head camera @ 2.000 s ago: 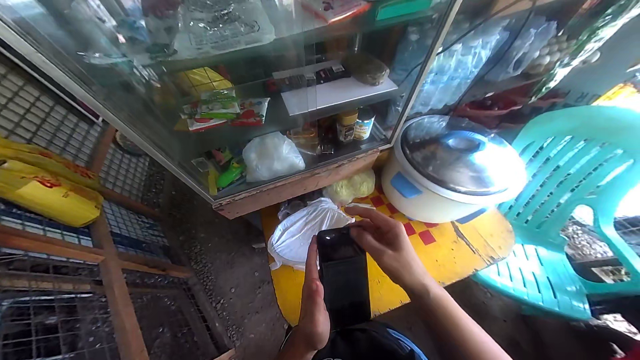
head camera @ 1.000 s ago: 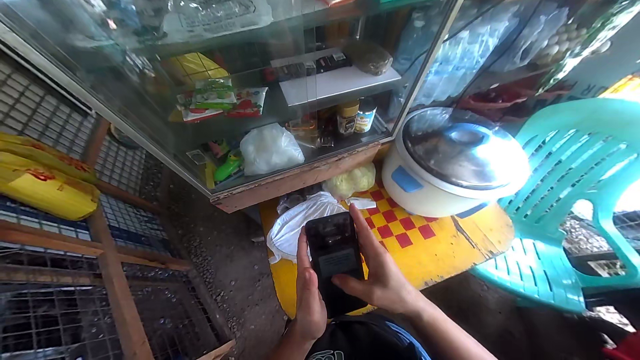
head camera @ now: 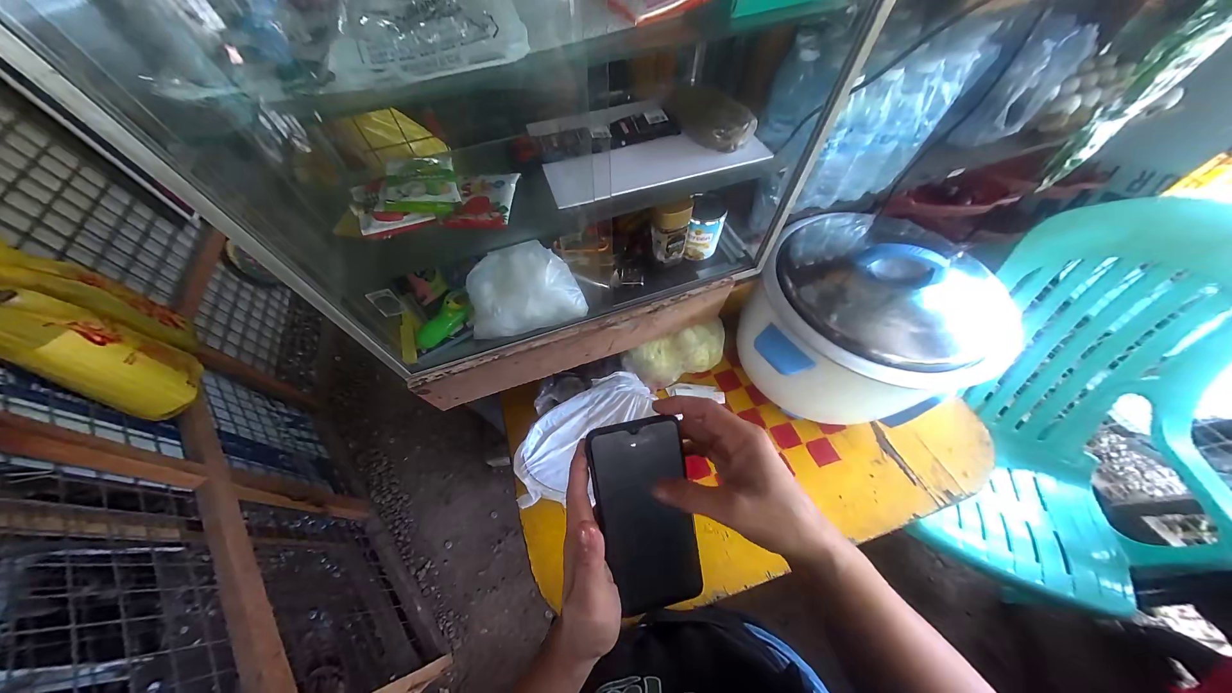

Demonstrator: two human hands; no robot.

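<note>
A black smartphone (head camera: 645, 515) with a dark screen is held upright over a yellow wooden table (head camera: 741, 553). My left hand (head camera: 589, 577) grips its left edge, the thumb along the side. My right hand (head camera: 746, 476) is at the phone's upper right, index finger by the top corner and thumb over the screen's right part; whether it presses on the phone is hard to tell. Behind the phone lies a white plastic bag (head camera: 568, 438). Beyond it, a bag of pale round items (head camera: 679, 354) sits near a large white rice cooker (head camera: 818, 371) with a shiny metal lid.
A glass display case (head camera: 577, 346) with packets, a jar and a can stands ahead. To the right is a turquoise plastic chair (head camera: 1044, 510). Wire mesh framed in wood (head camera: 231, 539) and a yellow sack (head camera: 106, 361) are at the left. A black bag (head camera: 703, 654) is below the phone.
The right thumb, low on the phone one second ago, is now higher, and the right hand has moved up towards the phone's top corner. The left hand has kept hold of the phone.
</note>
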